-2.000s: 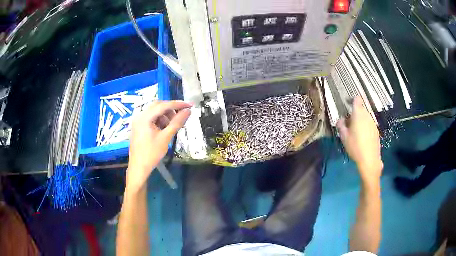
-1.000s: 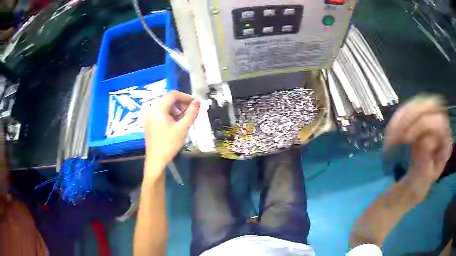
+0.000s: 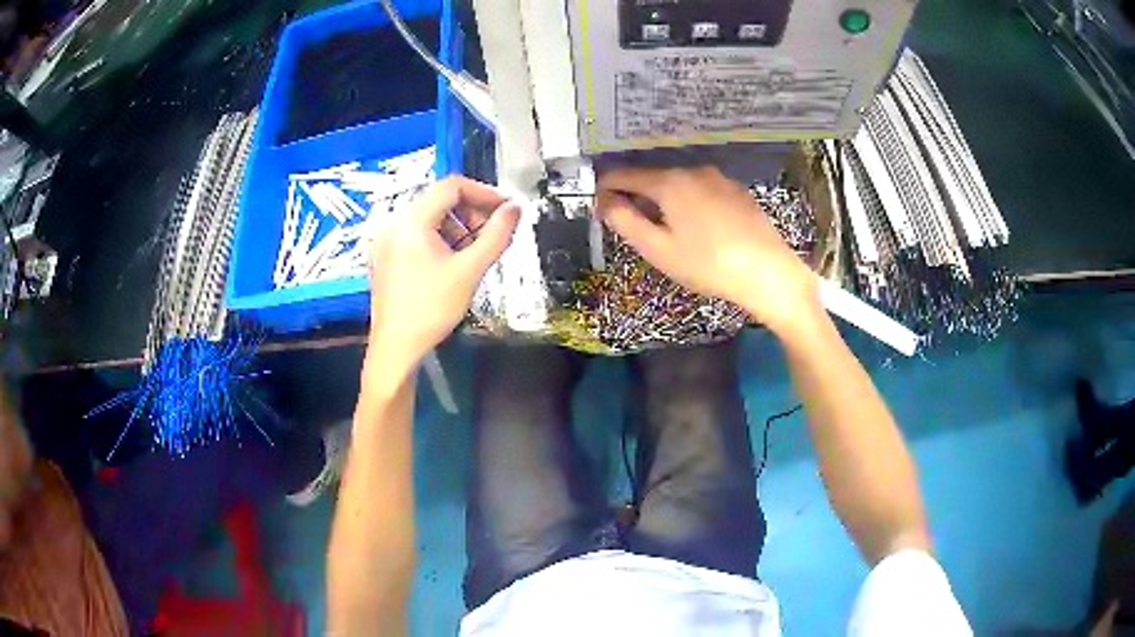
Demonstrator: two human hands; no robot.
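My left hand (image 3: pixel 438 255) is left of the pale machine head (image 3: pixel 570 237), thumb and index fingertips pinched close together. A hair-thin dark line shows by the fingers; I cannot tell whether they hold it. My right hand (image 3: pixel 678 230) is at the head's right side, fingers curled, above the heap of small metal pieces (image 3: pixel 660 311). A white strip (image 3: pixel 871 317) runs out from under my right wrist, in line with my fingers; its other end is hidden by the hand.
A blue two-compartment bin (image 3: pixel 255 249) with short white sleeves (image 3: pixel 326 218) stands left. Strips with blue wires (image 3: pixel 199 237) lie beyond it. The grey machine box (image 3: pixel 747 93) stands behind the heap. Another strip bundle (image 3: pixel 921 174) with dark wire ends lies right.
My right hand has moved in from the far right to the machine head, and a white strip now shows beneath its wrist. My left hand keeps its pinch; the view has shifted.
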